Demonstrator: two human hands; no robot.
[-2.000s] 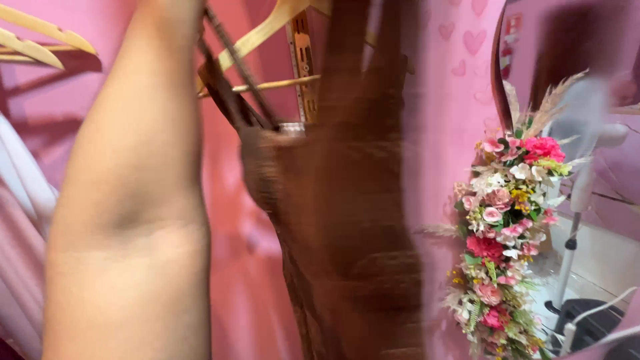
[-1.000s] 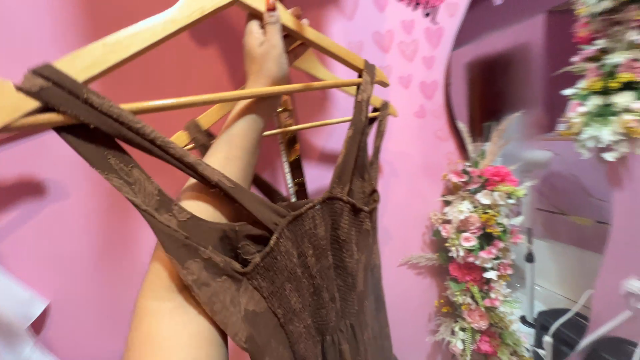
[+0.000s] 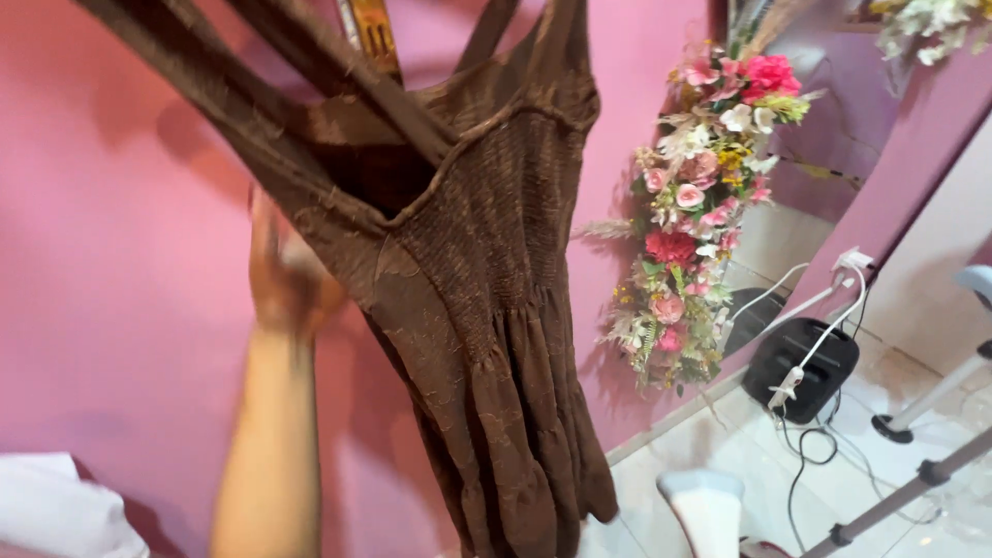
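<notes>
A brown dress (image 3: 496, 232) with a gathered, stretchy bodice and wide straps hangs across the middle of the head view. Its straps run up out of the top edge, so whatever bears it is hidden. My left hand (image 3: 291, 279) is raised at the dress's left side, blurred, with the forearm rising from the bottom edge. The dress's side edge partly covers the fingers, and whether they touch the cloth cannot be told. My right hand is out of view.
Behind is a pink wall (image 3: 108, 310). Right of the dress, a floral garland (image 3: 690, 201) hangs beside a mirror. A black device (image 3: 806, 368) with cables, grey metal legs (image 3: 914, 480) and a white object (image 3: 701, 504) are lower right. White cloth (image 3: 62, 504) lies lower left.
My left hand, up at the wooden hanger a second ago, is now lower, beside the dress's bodice. The hangers have left the view, which has shifted downward.
</notes>
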